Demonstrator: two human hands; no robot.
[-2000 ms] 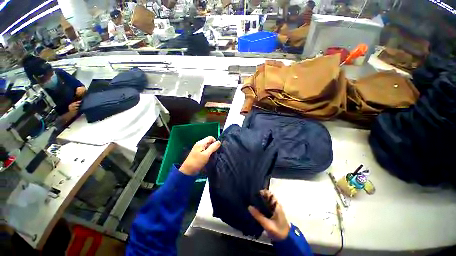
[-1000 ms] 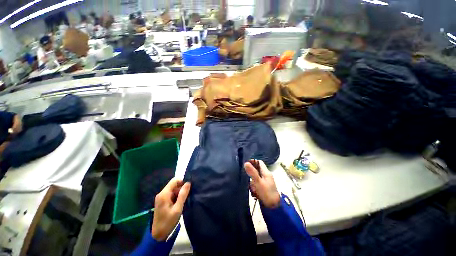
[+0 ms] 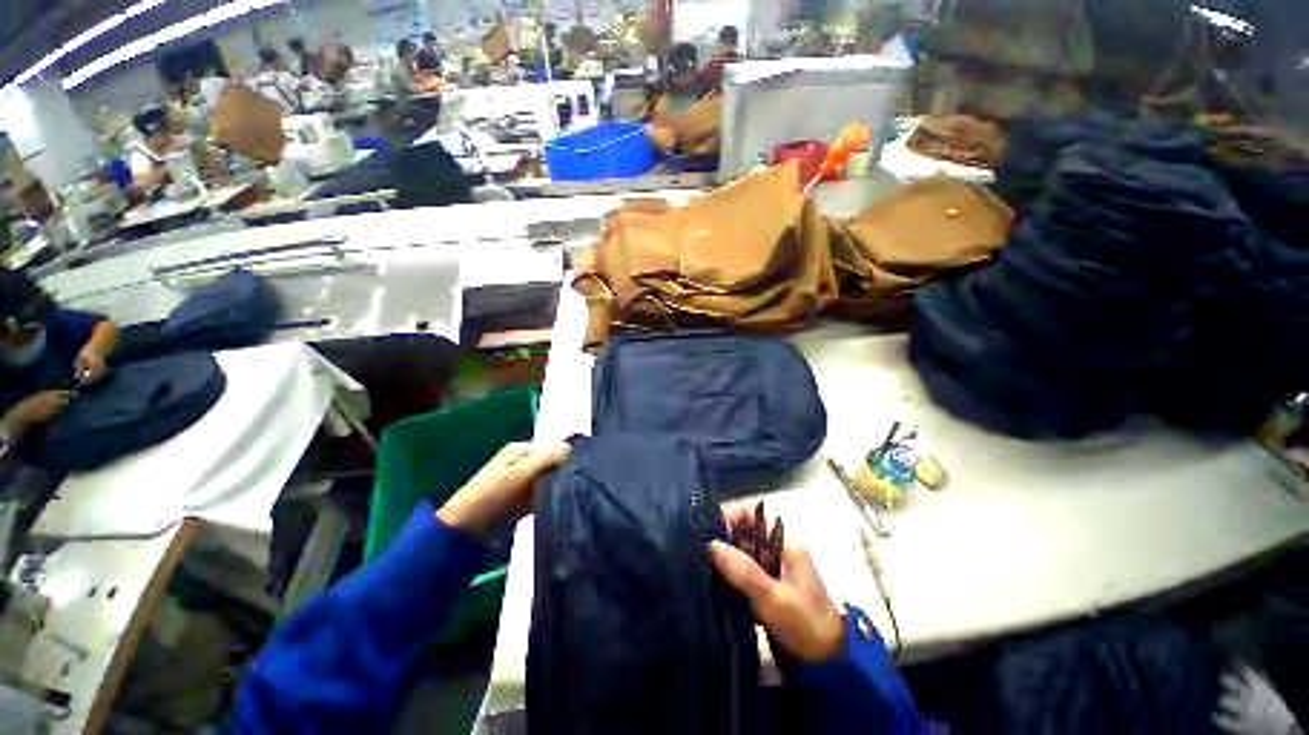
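A dark navy backpack body (image 3: 625,574) hangs upright in front of me at the table's near edge, its arched top up and a zipper line along its right side. My left hand (image 3: 505,485) holds its top left edge. My right hand (image 3: 775,582) is at its right edge, thumb on the fabric by the zipper. Small dark snips (image 3: 757,534) show among the right fingers. Another navy backpack piece (image 3: 711,402) lies flat on the white table just behind.
Brown bags (image 3: 718,259) are stacked at the table's far side. A tall navy pile (image 3: 1105,287) stands right. A green bin (image 3: 445,467) is left of the table. A tan tool (image 3: 857,495) and a small teal and yellow cluster (image 3: 897,467) lie right. A person (image 3: 50,345) works far left.
The bag has turned from a crumpled hold to upright, arched top up. My left hand has moved up to its top edge, and my right hand has shifted slightly down along its right side.
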